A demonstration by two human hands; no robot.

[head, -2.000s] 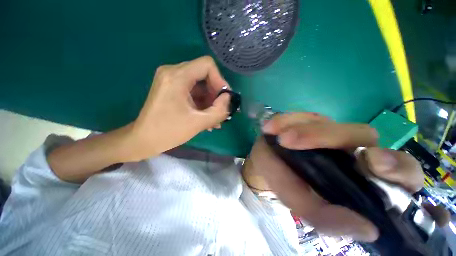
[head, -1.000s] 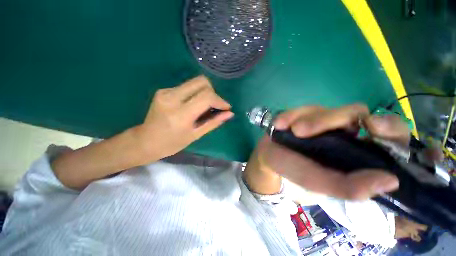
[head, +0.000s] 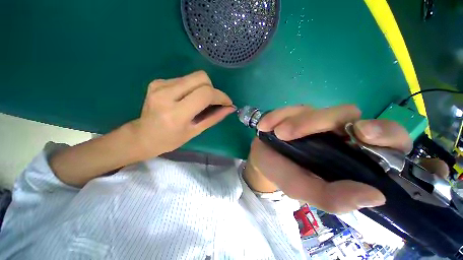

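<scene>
My right hand is closed around a thick black electric screwdriver with a silver lever. Its silver nose points left, the tip at or very near the fingertips of my left hand. The thumb and fingertips of my left hand are pinched together. No black part shows clearly there, and I cannot tell what they hold. A round dark grey perforated tray with shiny specks lies beyond my hands, cut by the top edge.
Tiny silver specks lie on the green mat right of the tray. A green box with a black cable sits at the right, by the yellow strip. Small red and white items show below my right hand.
The small black assembly seen in my left fingertips two seconds ago no longer shows clearly. The screwdriver nose has moved left to the left fingertips. The tray sits slightly further left in view.
</scene>
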